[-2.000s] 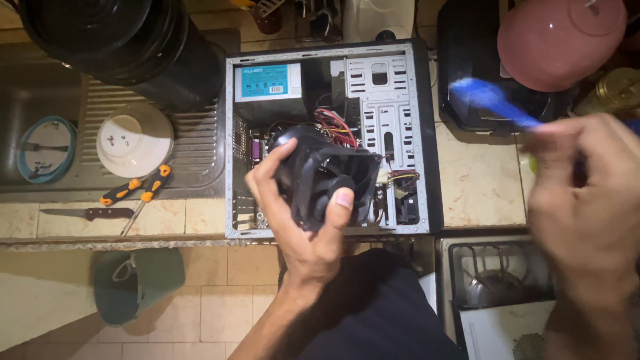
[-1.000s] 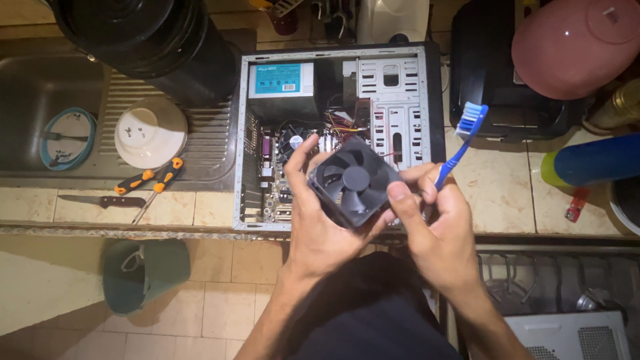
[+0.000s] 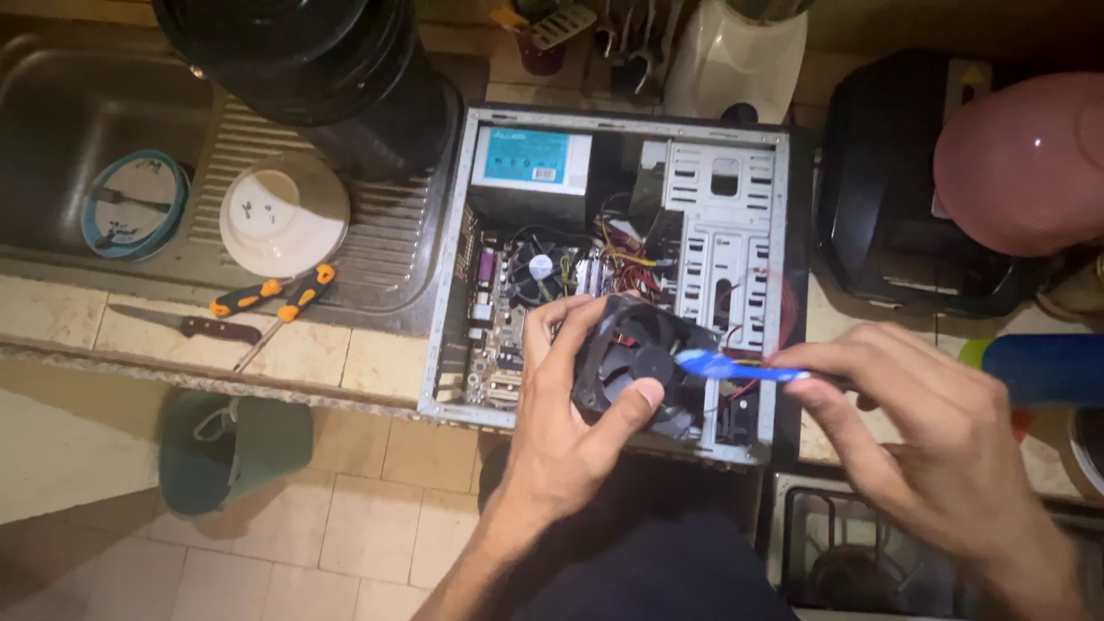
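My left hand (image 3: 573,405) holds a black computer case fan (image 3: 617,354) by its frame, the thumb near the hub. A blue toothbrush (image 3: 759,371) is pinched between the thumb and fingers of my right hand (image 3: 914,440); its blurred head lies over the fan's blades. Behind and below the fan lies an open computer case (image 3: 780,207), with a power supply (image 3: 530,164) at its top left, a CPU cooler fan (image 3: 542,266) and bundled wires (image 3: 634,267) inside. The fan and my left hand hide part of the motherboard (image 3: 500,366).
Left of the case are two orange-and-black screwdrivers (image 3: 302,297), a knife (image 3: 216,329), a white bowl (image 3: 280,216), a sink (image 3: 78,95) and a black bucket (image 3: 371,129). At right are a black appliance (image 3: 888,190), a pink bowl (image 3: 1026,164) and a stove (image 3: 862,561). A green bucket (image 3: 233,448) stands below.
A second ago my right hand was at the fan's edge with the toothbrush upright; now it is farther right, with the brush pointing left over the blades. My left hand has kept hold of the fan.
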